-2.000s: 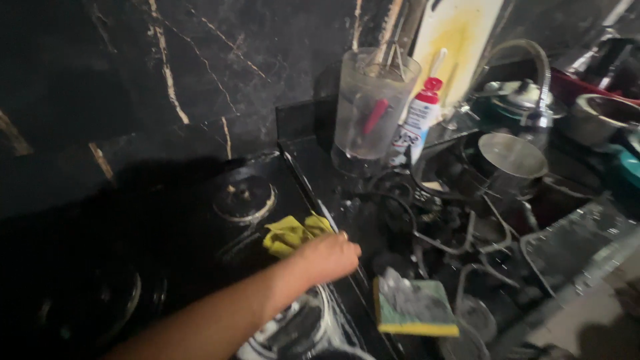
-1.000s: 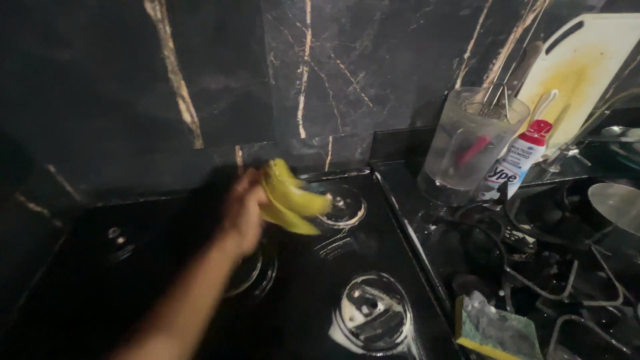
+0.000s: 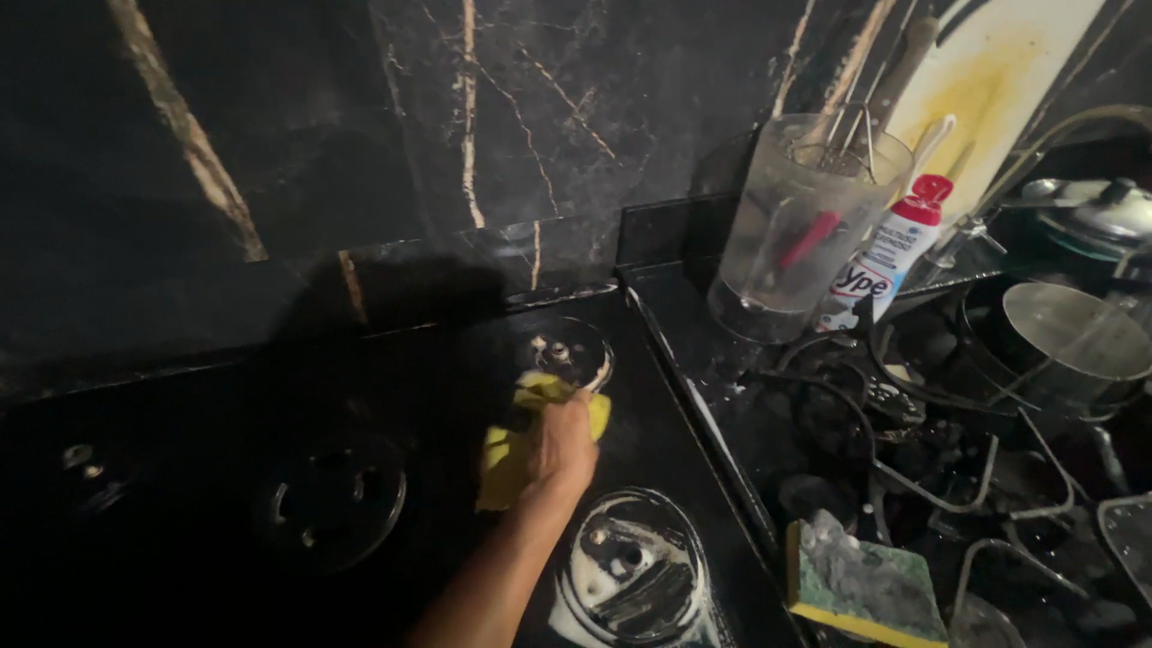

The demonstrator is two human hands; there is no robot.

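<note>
My left hand [image 3: 567, 443] presses a yellow cloth [image 3: 504, 468] onto the black cooktop [image 3: 441, 409], its fingers closed on it. The cloth lies at the front edge of the rear burner recess [image 3: 562, 346], whose rim has a pale smear at its right side. Nearer the bottom, a front burner recess [image 3: 639, 571] is streaked with white residue. Another round recess [image 3: 337, 504] lies in shadow left of the hand. My right hand is out of view.
To the right are a green-yellow sponge [image 3: 868, 580] with grey matter on it, black pan supports [image 3: 936, 504], a clear utensil jug [image 3: 774, 243], a red-capped cleaner bottle [image 3: 886, 256], a metal pot [image 3: 1080, 333] and a white cutting board [image 3: 990, 81]. Dark marbled wall [image 3: 297, 117] stands behind.
My left hand, lifted with the yellow cloth near the wall one second ago, is now down on the cooktop by the rear recess. The view has shifted noticeably.
</note>
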